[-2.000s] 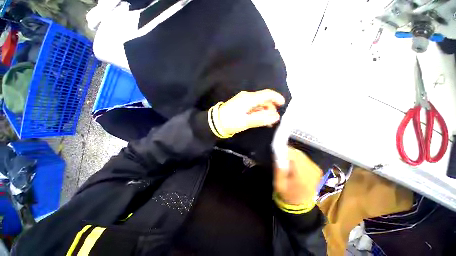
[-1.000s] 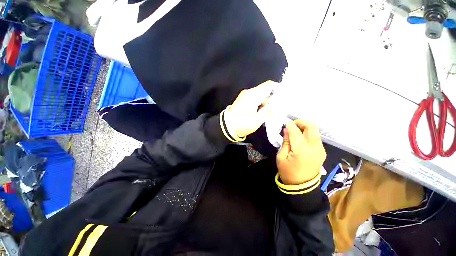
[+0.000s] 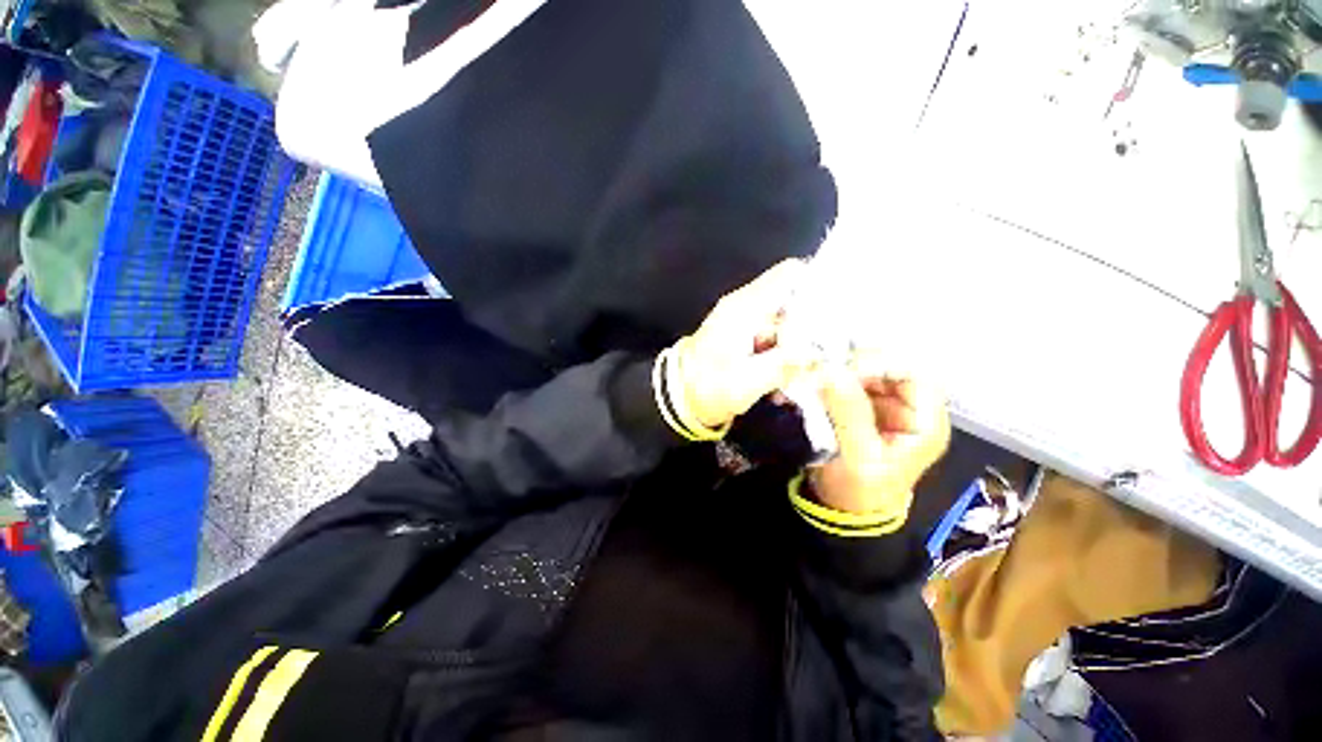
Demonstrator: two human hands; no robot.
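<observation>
A black garment panel [image 3: 609, 174] lies over the table's left part and hangs toward the lap. My left hand [image 3: 742, 348] is at the panel's lower right edge, fingers pinched together. My right hand [image 3: 873, 435] is just right of it, thumb and fingers pinching a small white fabric piece [image 3: 815, 418]. The fingertips of both hands nearly meet on this piece; glare from the white tabletop hides its outline and exactly what my left fingers grip.
Red-handled scissors [image 3: 1250, 363] lie on the white table [image 3: 1073, 334], below the machine's presser area [image 3: 1261, 87]. Tan cloth [image 3: 1073, 594] and dark panels hang below the table edge. Blue crates [image 3: 189, 232] with cloth stand on the speckled floor at left.
My hands came together at the panel's edge and now meet at the white piece. Since one second ago, my right hand's fingers have shifted. The table view has shifted slightly.
</observation>
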